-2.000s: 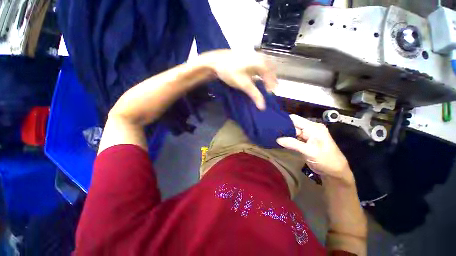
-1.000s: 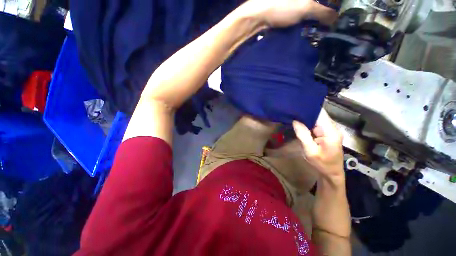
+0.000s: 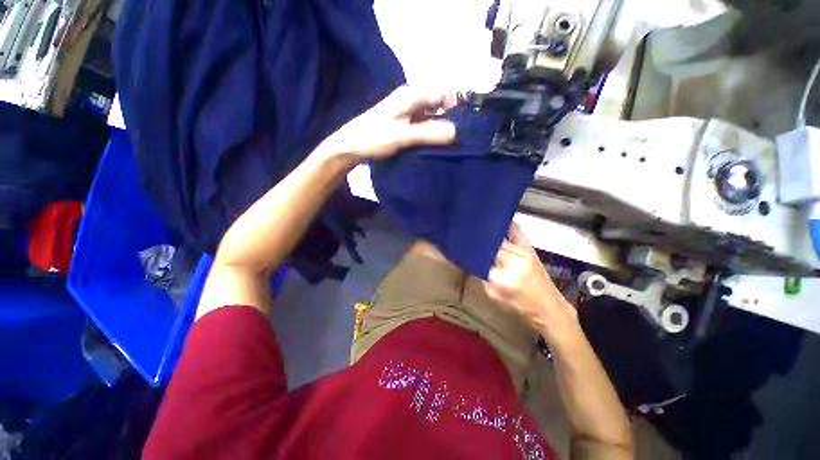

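Note:
A navy garment end [image 3: 459, 198] is stretched flat at the sewing machine, its upper edge at the dark presser foot and needle area [image 3: 530, 112]. My left hand [image 3: 405, 121] lies on the cloth's upper left edge, fingers beside the needle area. My right hand [image 3: 521, 278] grips the lower right corner of the cloth; some fingertips are hidden behind it. The off-white sewing machine [image 3: 629, 157] is to the right. The rest of the navy garment heap [image 3: 261, 99] lies on the table at the left.
A blue plastic bin [image 3: 126, 260] stands on the floor at left, with a red object [image 3: 56, 235] beside it. A pale metal linkage [image 3: 634, 296] hangs under the table edge at right. Dark cloth [image 3: 719, 386] lies below it.
The cloth was over my lap two seconds ago and is now at the needle area. Since one second ago my left hand has moved down and left. My right hand has shifted slightly left and down.

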